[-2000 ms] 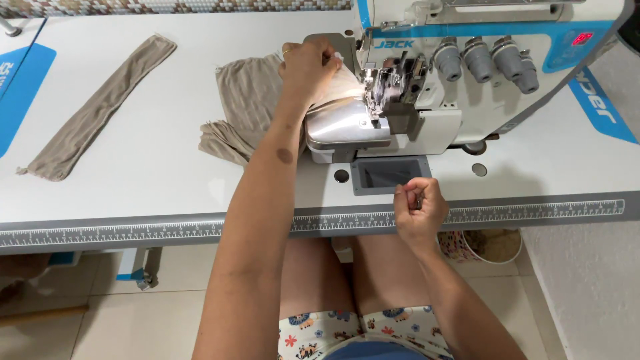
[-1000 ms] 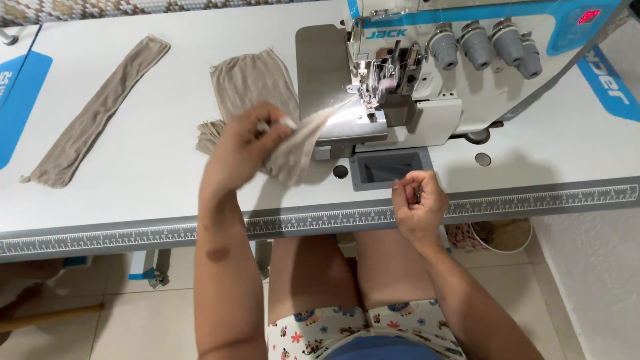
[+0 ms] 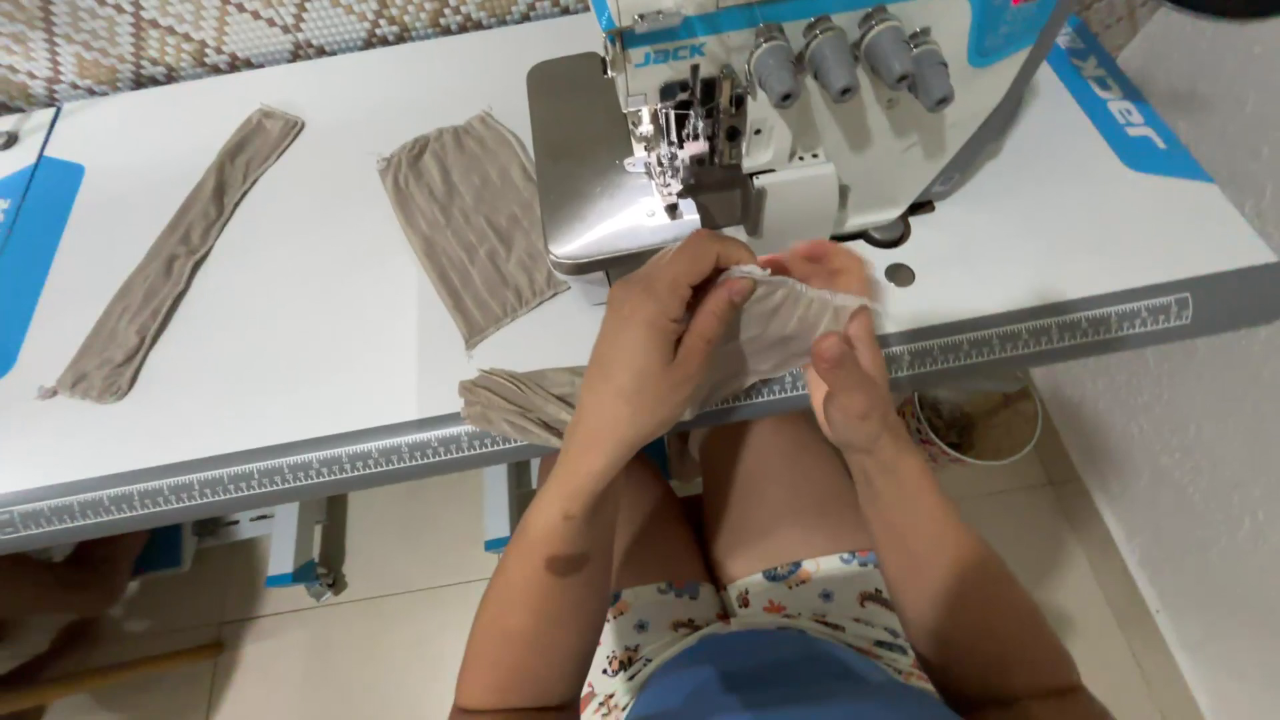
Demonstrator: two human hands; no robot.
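Observation:
A beige fabric piece (image 3: 785,325) is stretched between my hands over the table's front edge, in front of the JACK overlock sewing machine (image 3: 690,150). My left hand (image 3: 670,335) pinches its gathered upper edge between thumb and fingers. At the piece's right end is my right hand (image 3: 845,350), its fingers blurred and partly behind the cloth, thumb on the near side. A bunched beige part (image 3: 520,400) shows left of my left wrist; whether it joins the held piece is hidden. Another beige piece (image 3: 475,225) lies flat beside the machine's metal plate (image 3: 590,170).
A long narrow beige strip (image 3: 180,255) lies at the left of the white table (image 3: 350,300). A ruler tape (image 3: 300,470) runs along the front edge. Below, at the right, stands a bucket (image 3: 985,425). A tiled wall (image 3: 250,35) is behind the table.
My left hand has brought the fabric away from the machine's needle area, toward the front edge. My right hand has risen to meet the cloth. The flat piece beside the machine is now uncovered.

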